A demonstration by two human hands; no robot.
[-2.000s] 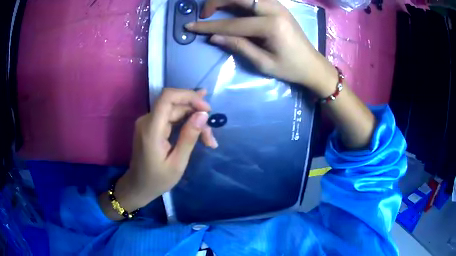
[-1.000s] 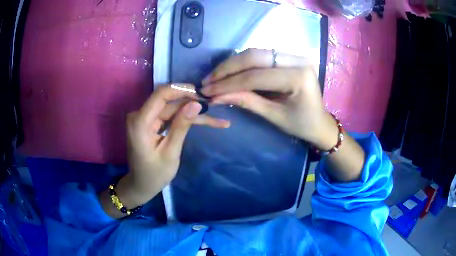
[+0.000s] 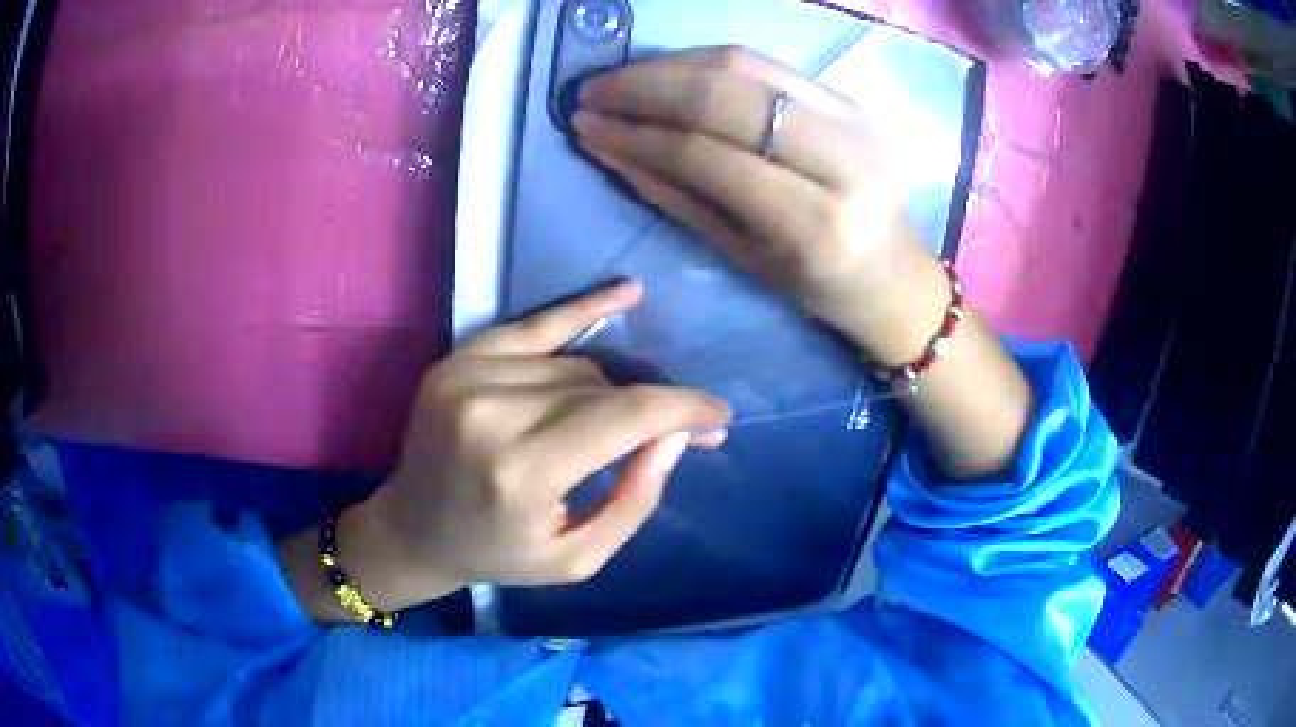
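A dark grey-blue tablet back cover (image 3: 682,568) lies lengthwise in front of me, glossy, with a pale border along its left side. Its raised pill-shaped camera bump (image 3: 597,50) is at the upper left, with a round lens spot at its top. My right hand (image 3: 768,171) has its fingertips on the lower end of the bump, on a black disc (image 3: 567,105) mostly hidden by them. My left hand (image 3: 526,455) is over the cover's middle, thumb and forefinger pinching the edge of a clear film (image 3: 810,412), seen as a thin line running right.
Pink plastic-wrapped padding (image 3: 242,242) lies on both sides of the cover. A clear round plastic item (image 3: 1069,29) is at the far right, with small dark bits beside it. Blue bins (image 3: 1133,589) stand beyond the bench at the lower right.
My right hand took a black disc from my left fingers and moved up to the camera bump. My left hand moved right and now pinches the film edge. The cover appears shifted slightly right.
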